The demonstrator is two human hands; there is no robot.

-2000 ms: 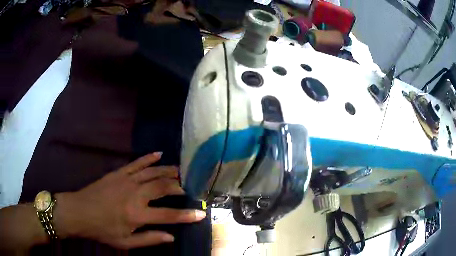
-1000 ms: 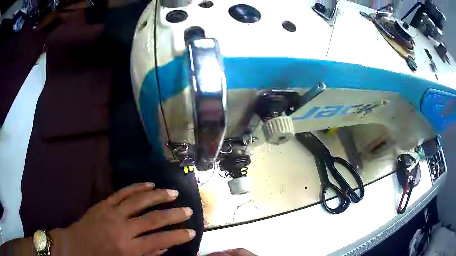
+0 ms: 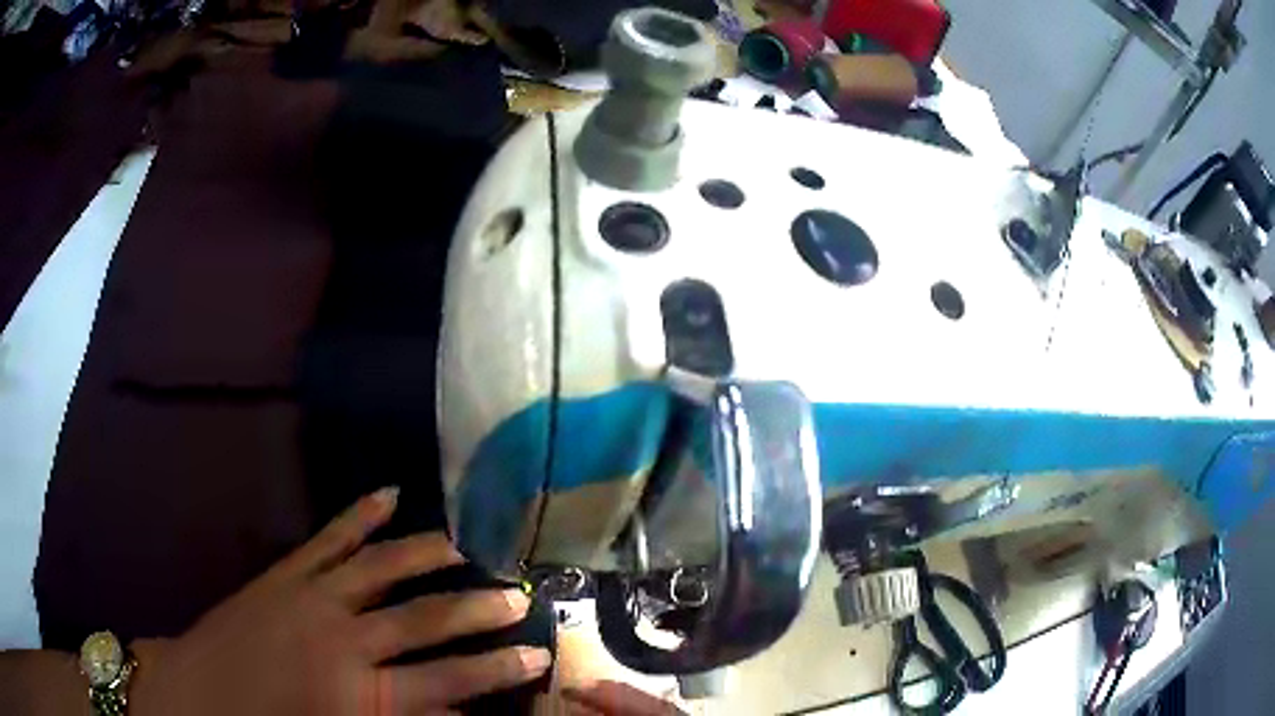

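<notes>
The maroon garment panel (image 3: 196, 308) lies flat left of the sewing machine (image 3: 727, 322). A black fabric piece (image 3: 385, 280) lies on it and runs along the machine head's left end to the needle area, which the head mostly hides. My left hand (image 3: 378, 623) lies spread, palm down, on the black fabric, fingertips beside the yellow bit near the presser foot. Of my right hand, only part of the fingers (image 3: 622, 697) shows at the bottom edge, right of the black fabric's edge; the rest is cut off.
Fabric shears (image 3: 951, 643) lie under the arm. Snips (image 3: 1123, 636) lie near the table's right edge. A red thread cone (image 3: 783, 53), a brown cone (image 3: 867, 81) and a red box (image 3: 895, 25) stand behind the machine. A grey knob (image 3: 643, 105) rises from its top.
The camera view has shifted, so the machine's top and the cones show again. My left hand stays on the black fabric near the needle area. My right fingers came into view at the bottom edge.
</notes>
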